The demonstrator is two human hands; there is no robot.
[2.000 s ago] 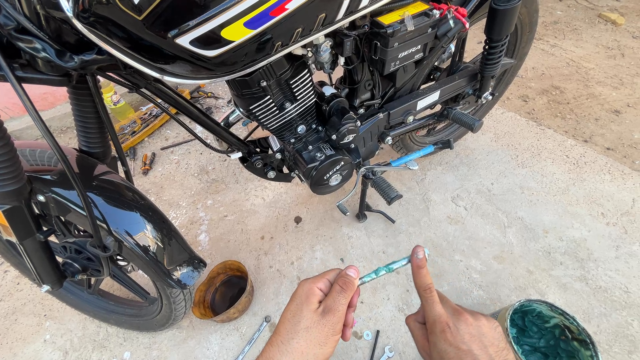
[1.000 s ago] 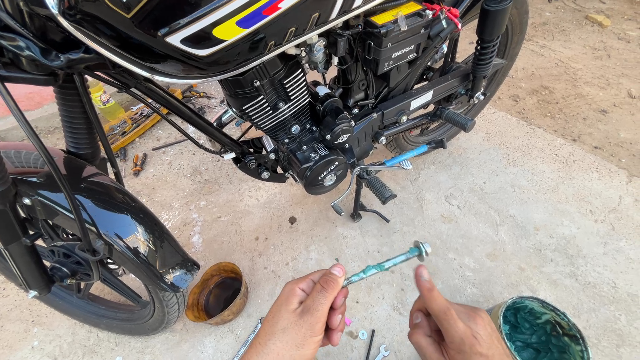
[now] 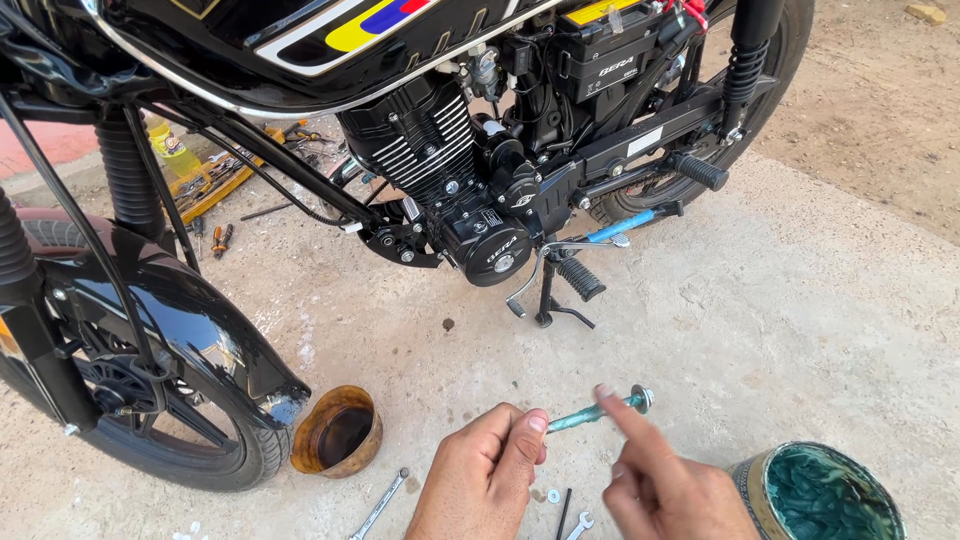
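Note:
My left hand (image 3: 484, 469) grips the plain end of a long flanged bolt (image 3: 581, 420) between thumb and fingers. Green grease coats the bolt's shank, and its hex head with a washer or flange points to the right. My right hand (image 3: 667, 472) has its index finger extended at the greased shank near the head; the other fingers are curled and hold nothing visible. Right of that hand stands an open can of green grease (image 3: 832, 491). A black motorcycle (image 3: 450, 157) stands behind both hands, with its engine facing me.
A cut-down brown container (image 3: 337, 435) with dark liquid sits by the front wheel. Near my hands lie a combination wrench (image 3: 381, 504), a washer (image 3: 553, 496), a black rod (image 3: 564, 514) and another wrench (image 3: 581, 526). Pliers (image 3: 221, 241) and a yellow tool tray (image 3: 214, 184) lie beyond the motorcycle.
My right index finger has moved from the bolt's head end, then below it, onto the greased shank. The left hand keeps its grip on the bolt.

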